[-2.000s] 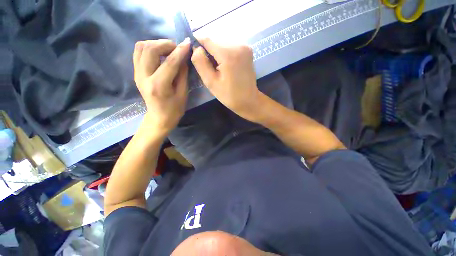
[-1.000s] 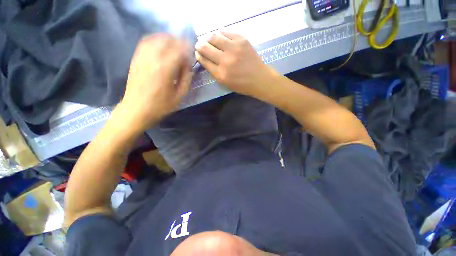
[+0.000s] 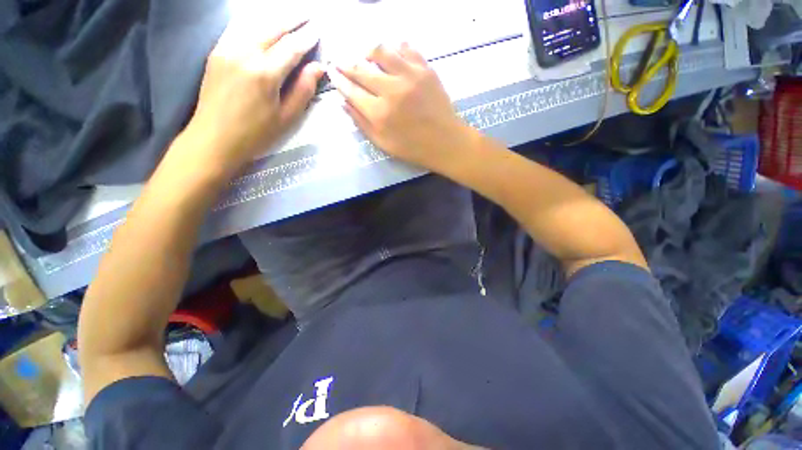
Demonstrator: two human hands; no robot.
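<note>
My left hand [image 3: 251,92] is over the white tabletop [image 3: 475,75], thumb and fingers bent around a small dark piece of cloth [image 3: 324,83] of which only a bit shows. My right hand [image 3: 400,101] rests just right of it, palm down, fingertips at the small piece; whether they grip it is not clear. A large dark grey cloth [image 3: 97,97] lies heaped on the table at the left, partly beside my left hand and forearm.
A lit smartphone [image 3: 564,33] and yellow-handled scissors [image 3: 645,75] lie at the right of the table. A printed ruler [image 3: 528,104] runs along the front edge. Blue baskets [image 3: 734,163] and a red basket [image 3: 781,132] stand below right, with dark cloth among them.
The dark strip between my fingers is now mostly hidden. My left hand has moved left and up, and my right fingers lie flatter. The view has shifted, showing more of the phone and scissors.
</note>
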